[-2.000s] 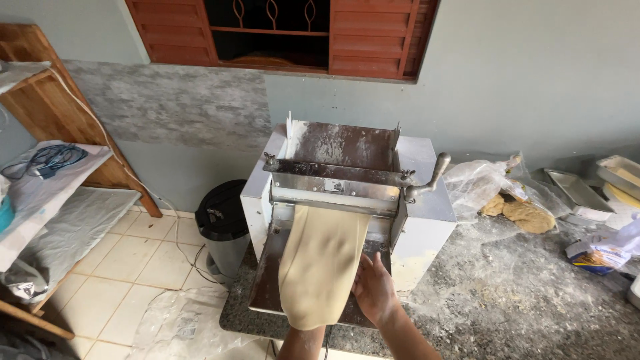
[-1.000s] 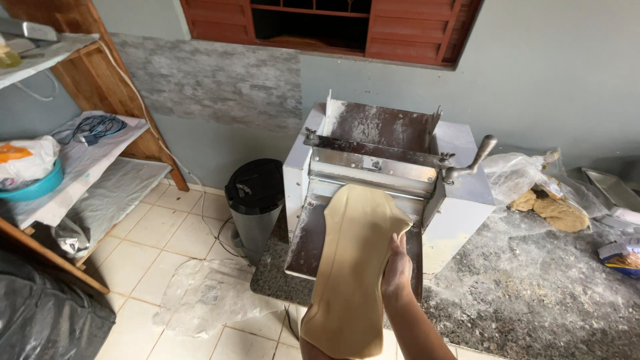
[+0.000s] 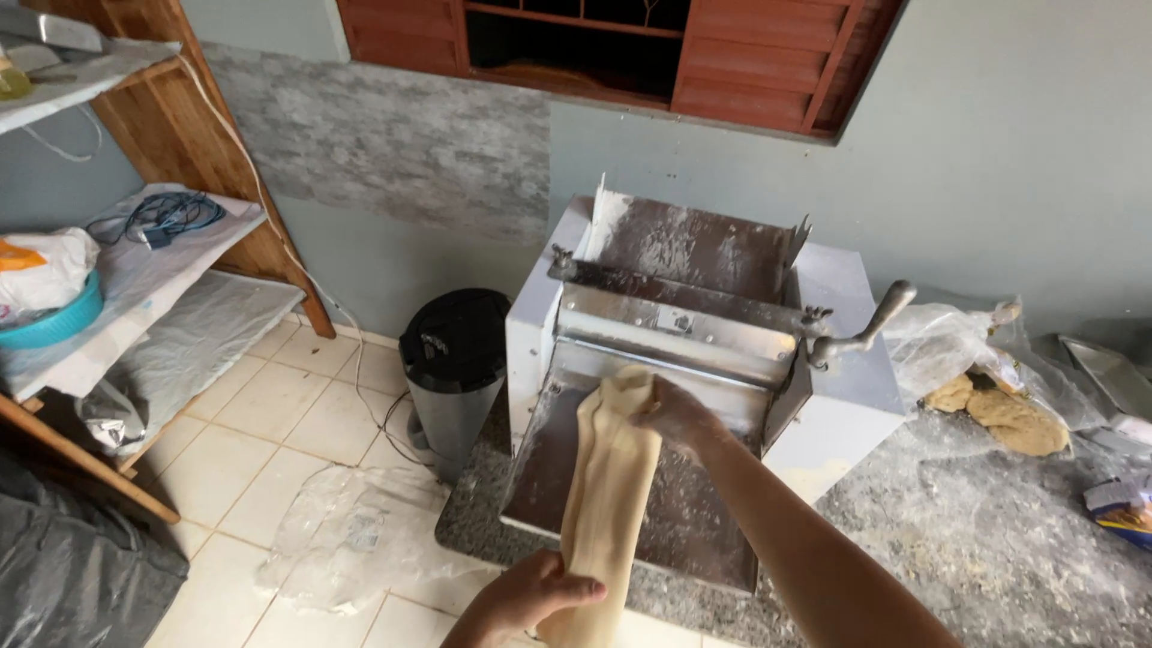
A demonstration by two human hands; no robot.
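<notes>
A long sheet of dough [image 3: 610, 486], folded lengthwise into a narrow strip, lies over the lower metal tray [image 3: 693, 513] of a dough sheeter [image 3: 670, 328]. My right hand [image 3: 679, 414] grips its upper end, just below the rollers. Nearer to me, my left hand [image 3: 540, 594] holds the lower part, thumb on top, past the tray's front edge. The dough's lowest end runs out of view. A crank handle [image 3: 868, 328] sticks out at the sheeter's right side.
The sheeter stands on a floury granite counter [image 3: 972, 540]. Dough pieces [image 3: 1017, 418] lie in a plastic bag at the right. A lidded bin [image 3: 454, 360] stands left of the counter, a plastic sheet [image 3: 360, 535] lies on the tiled floor, and shelves [image 3: 180, 243] stand at the far left.
The dough was spread wide on the tray and is now gathered into a narrow folded strip. My right hand has moved to its upper end. My left hand has come more into view.
</notes>
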